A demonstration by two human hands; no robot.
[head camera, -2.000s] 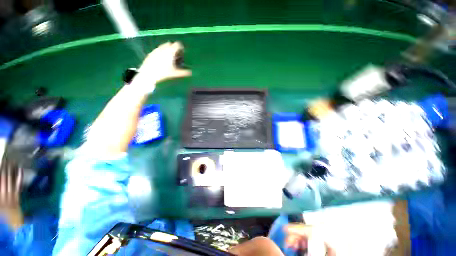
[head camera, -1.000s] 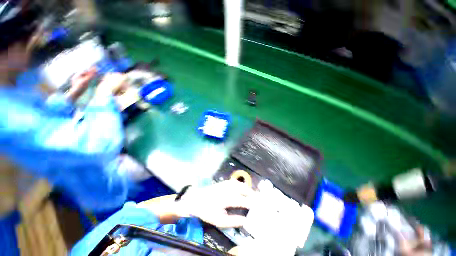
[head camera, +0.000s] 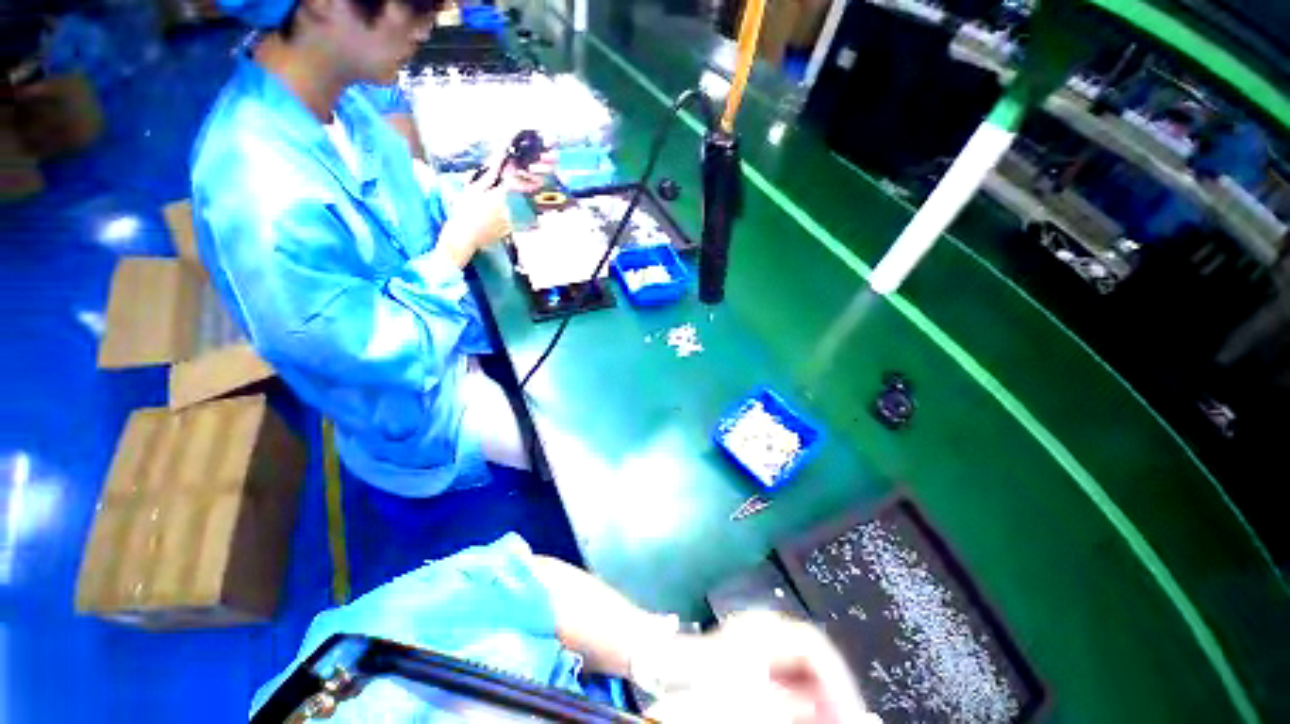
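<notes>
My left hand [head camera: 750, 676] is at the bottom edge, overexposed and blurred, in front of the black parts tray [head camera: 1029, 679]. I cannot tell whether it holds anything. My right hand cannot be made out. The tray has many small silvery pieces scattered in it. Part of a dark plate [head camera: 740, 591] shows beside the tray, above my hand. A blue bin of whitish small pieces [head camera: 764, 440] stands beyond the tray, with thin silver slivers [head camera: 751, 506] beside it. A round black unit [head camera: 894, 402] lies on the green bench.
A person in a blue smock [head camera: 333, 283] sits along the bench, holding a black unit [head camera: 526, 147]. A black screwdriver [head camera: 719, 219] hangs over the bench, its cable looping down. Another blue bin [head camera: 651, 277], a white post [head camera: 941, 212] and cartons [head camera: 184, 509] are in view.
The view has swung left along the bench, bringing the seated person and hanging screwdriver into clear view. The white fixture that was by my hand no longer shows.
</notes>
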